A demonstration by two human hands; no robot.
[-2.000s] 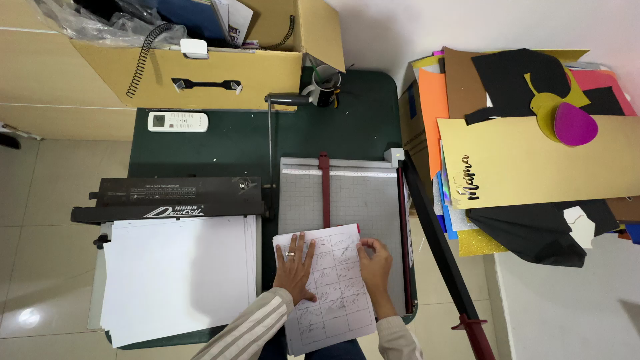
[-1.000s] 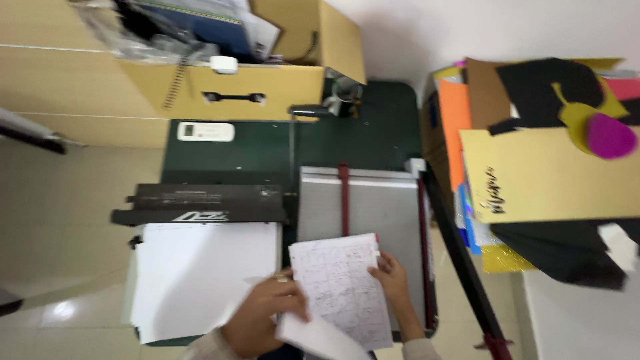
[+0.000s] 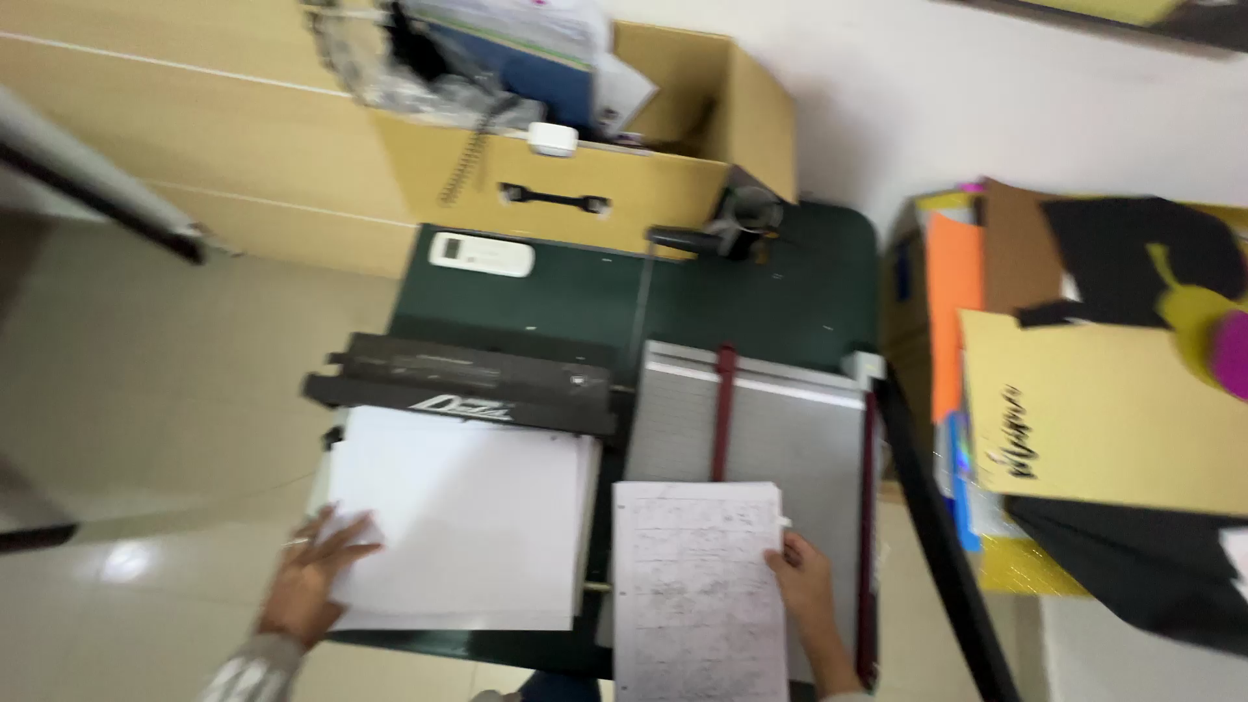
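Observation:
A stack of white paper lies against a black punching and binding machine on the left of the table. Over the stack's lower left edge is my left hand, fingers spread; whether it touches the paper cannot be told. Sheets with handwriting in a ruled grid lie on the grey bed of a guillotine paper cutter. My right hand holds their right edge between thumb and fingers. The cutter's black blade arm slants down at its right side.
Behind stand an open cardboard box filled with papers and plastic, a white remote control and a cup. At the right is a pile of coloured card. The green table's edge runs in front.
My left hand has moved left, from the written sheets to the white stack. The sheet lifted at the lower left a second ago no longer shows as lifted. My right hand remains at the sheets' right edge.

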